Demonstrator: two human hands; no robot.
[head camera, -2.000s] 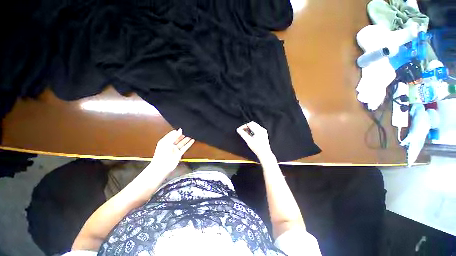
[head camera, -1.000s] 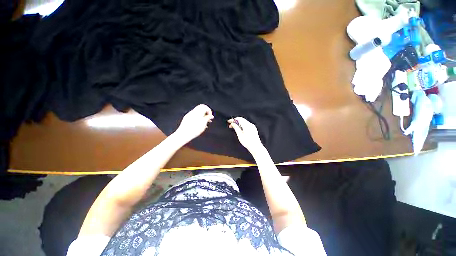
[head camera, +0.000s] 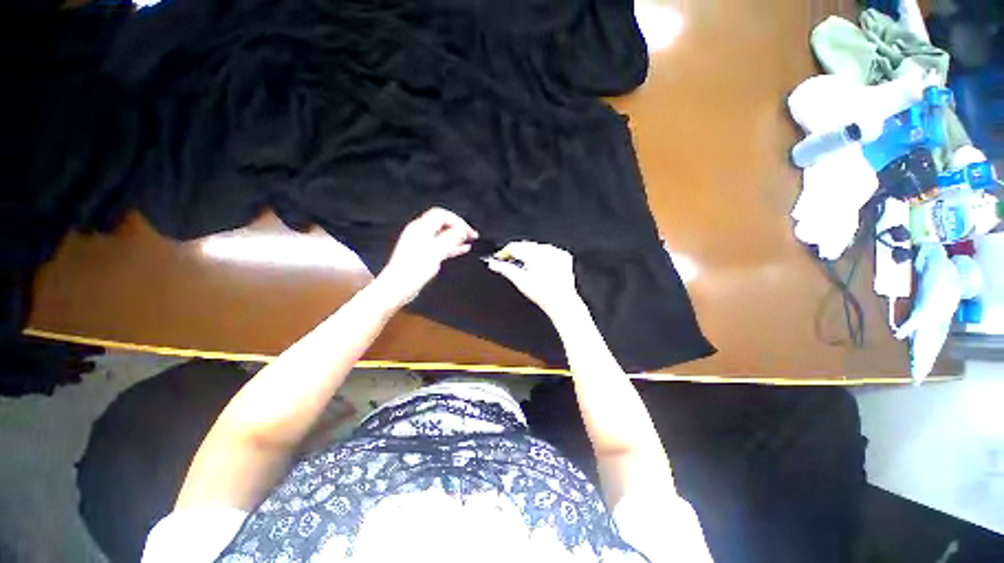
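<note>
A black dress (head camera: 440, 143) lies spread over the left and middle of the table, its pointed hem corner near the front edge. My left hand (head camera: 427, 251) is over the lower skirt with fingertips pinched together at the cloth; a fold or thread may be between them, too fine to tell. My right hand (head camera: 535, 272) is just to its right, closed on small thread snips (head camera: 492, 260), whose metal tip points toward my left fingertips. Most of the snips is hidden in the hand.
The table (head camera: 749, 275) is glossy orange-brown with a pale yellow front edge. At its right end lie a green cloth (head camera: 875, 50), white cloths (head camera: 831, 198), blue-and-white packs, a white power strip (head camera: 893, 253) and a black cable. Dark garments (head camera: 760, 462) hang below the front edge.
My left hand has moved from the table's front, beside the hem, up and right onto the skirt. My right hand has moved slightly left and up, and the two hands are now close together.
</note>
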